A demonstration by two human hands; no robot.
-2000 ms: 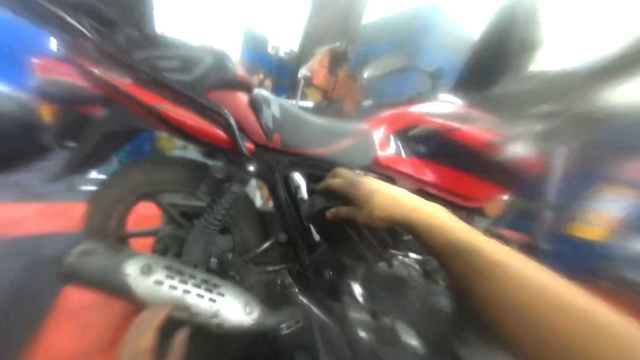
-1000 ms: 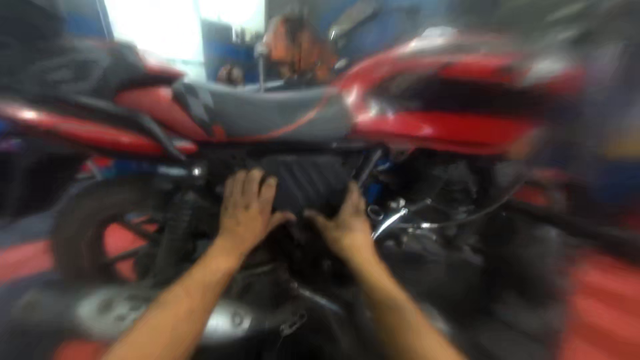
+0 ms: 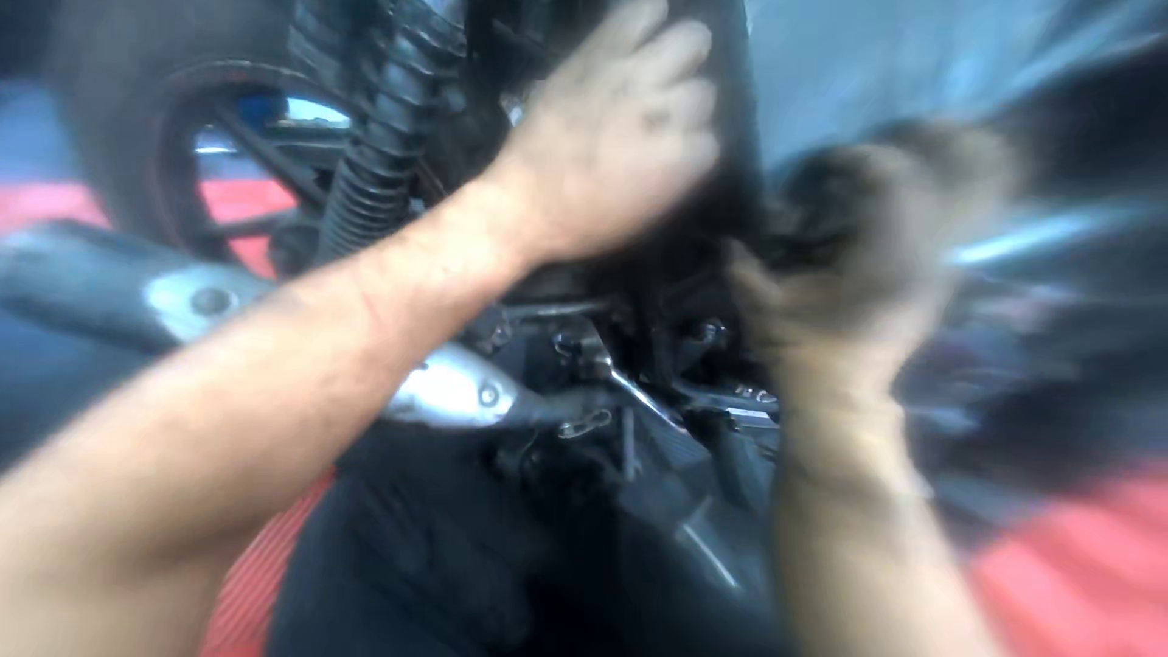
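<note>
My left hand [image 3: 625, 128], fingers curled, lies against a dark part [image 3: 730, 100] at the side of the motorcycle, to the right of the coil-spring shock absorber [image 3: 379, 137]. Whether its fingers grip that part cannot be told. My right hand [image 3: 867, 237] is strongly blurred and stands upright just right of the dark part, beside a dark round shape [image 3: 821, 196]; its hold is unclear. Below both hands are metal levers and the engine's lower parts [image 3: 639, 392]. A silver exhaust shield [image 3: 447, 388] passes behind my left forearm.
The rear wheel [image 3: 246, 155] stands at the upper left, with the dark exhaust silencer [image 3: 82, 283] in front of it. Red floor matting [image 3: 1086, 557] shows at the lower right and at the left. Blurred dark and silvery motorcycle parts fill the right side.
The view has moved much closer and lower. Both hands were together on a ribbed black part below the seat; now my right hand is farther from my left, at the right of the dark part.
</note>
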